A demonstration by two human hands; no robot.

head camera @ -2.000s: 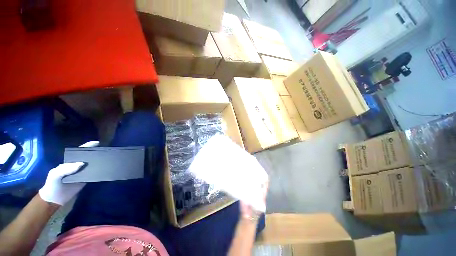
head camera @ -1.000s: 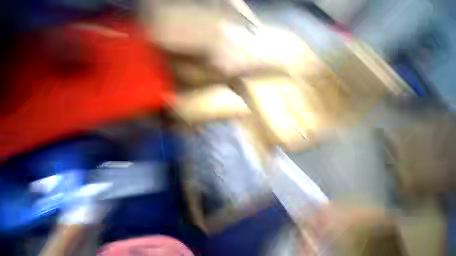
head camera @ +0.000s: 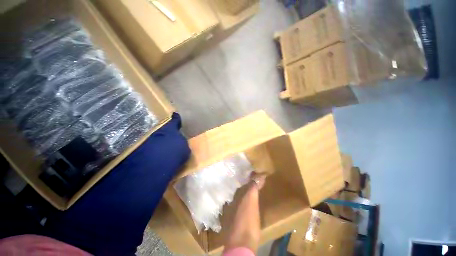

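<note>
My right hand [head camera: 257,181] is bare and reaches into the open bag supply carton [head camera: 314,161] at the lower middle. Its fingers are at the edge of a pile of whitish empty bubble bags [head camera: 215,182]; whether they grip one I cannot tell. My left hand is out of the picture. The packing carton [head camera: 131,75] rests at the upper left by my dark blue trousered leg. It holds rows of glossy bubble bags with dark housings inside [head camera: 90,95]. Bare black housings [head camera: 75,155] show at its near end.
Closed cartons [head camera: 175,22] stand beyond the packing carton, with a slim pale item [head camera: 161,9] on one. A stack of cartons [head camera: 320,55] partly wrapped in clear film stands at the upper right. Another carton [head camera: 325,235] and a blue-green frame [head camera: 372,220] are at the lower right.
The view has swung right and down. The left hand, its black housing and the red table have left the picture. The right hand has moved from above the packing carton into the supply carton.
</note>
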